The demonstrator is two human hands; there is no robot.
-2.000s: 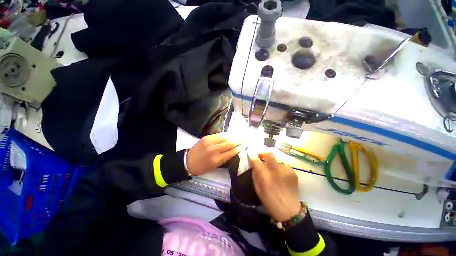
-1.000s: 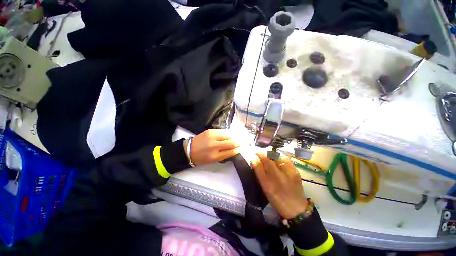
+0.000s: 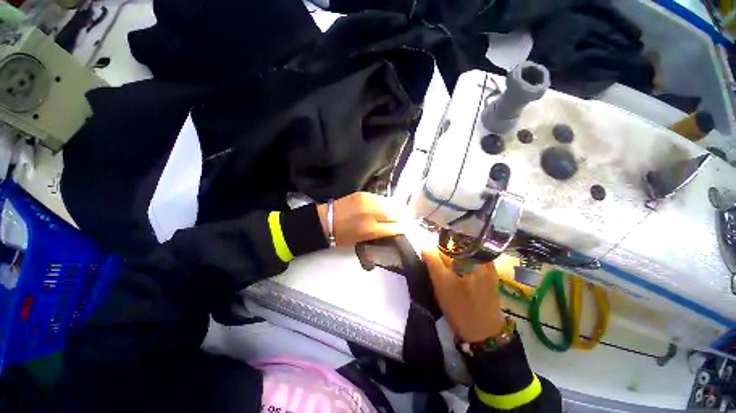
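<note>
A black fabric strip point(image 3: 418, 294) runs from the needle area down over the table's front edge. My left hand point(image 3: 361, 219) lies on cloth left of the needle, fingertips in the bright glare. My right hand point(image 3: 468, 294) is close to the lit end of the white sewing machine head point(image 3: 557, 153), its fingertips partly behind the head. Both hands seem to press or hold the cloth, but glare hides the fingertips, the needle and the presser foot. Black garment panels point(image 3: 266, 121) are heaped left of the needle, with a white panel point(image 3: 179, 181) among them.
Green and yellow scissors point(image 3: 551, 310) lie right of my right hand. A grey measuring tape point(image 3: 331, 321) follows the table's front edge. A blue basket point(image 3: 60, 282) is at lower left. A beige second machine point(image 3: 44, 89) is at far left. Pink printed cloth point(image 3: 311, 387) shows at bottom.
The view has shifted, so the machine head appears lower and further right. The white piece seen between my hands earlier is no longer distinct. The black strip now runs longer below my hands.
</note>
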